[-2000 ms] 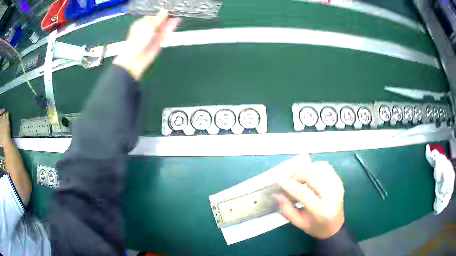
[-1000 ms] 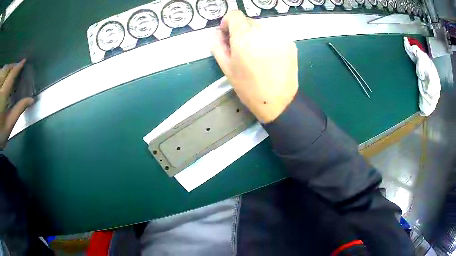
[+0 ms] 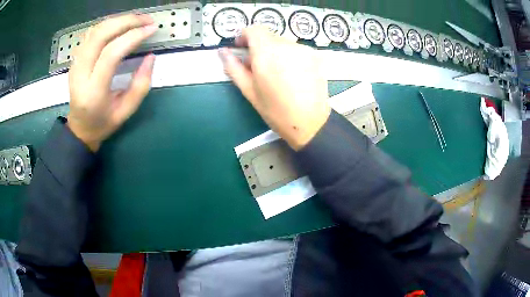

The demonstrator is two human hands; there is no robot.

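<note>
A perforated plate [image 3: 185,26] lies on the green surface behind the white strip, at the upper left. My left hand [image 3: 110,75] is over its middle with fingers spread; whether it grips the plate is unclear. A four-cavity housing [image 3: 304,26] lies end to end with the plate on its right. My right hand [image 3: 279,81] is at the housing's front edge, thumb and forefinger near each other; anything between them is too small to tell. A flat plate [image 3: 267,168] lies on a white paper sheet [image 3: 287,204], partly hidden by my right forearm.
More four-cavity housings [image 3: 401,36] run on to the right along the white strip [image 3: 192,66]. Tweezers [image 3: 433,120] lie right of the paper. A white bundle with red edge [image 3: 494,142] is at the far right. Another housing [image 3: 16,165] is at the left edge.
The view has shifted. The perforated plate, earlier at the top, now lies left of the housing. My left hand has come in from the left edge onto it; my right hand stays at the housing's front edge.
</note>
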